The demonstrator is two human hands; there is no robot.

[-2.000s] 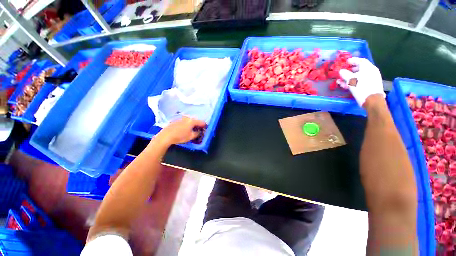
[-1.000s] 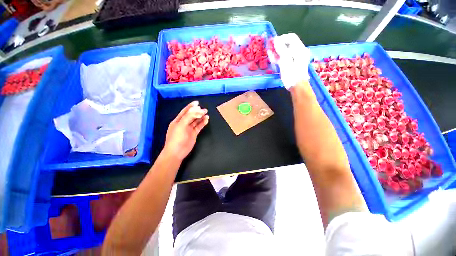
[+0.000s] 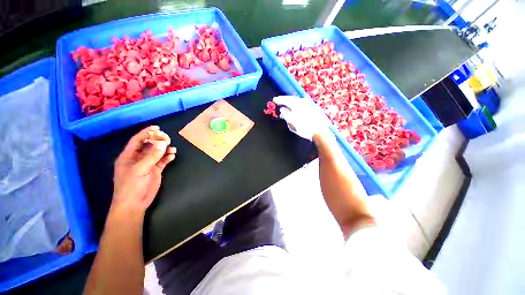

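My bare left hand (image 3: pixel 141 164) is raised over the black bench, left of the tan board, with a small pale piece (image 3: pixel 154 138) pinched in its fingertips. My gloved right hand (image 3: pixel 299 117) is right of the board and holds a red part (image 3: pixel 271 109) at its fingertips. The tan board (image 3: pixel 216 146) lies turned on the bench with a green disc (image 3: pixel 219 124) on it. Loose red parts (image 3: pixel 129 69) are heaped in the blue tray (image 3: pixel 167 109) ahead.
A long blue tray (image 3: pixel 368 180) at right holds close rows of red assemblies (image 3: pixel 351 106). A blue tray at left holds a crumpled white sheet (image 3: pixel 29 173), with something brownish at its lower corner. A dark bench (image 3: pixel 414 57) extends at far right.
The view has swung right. My right hand has left the heap tray and is nearer the board with a red part. My left hand came from the left tray to the board's left.
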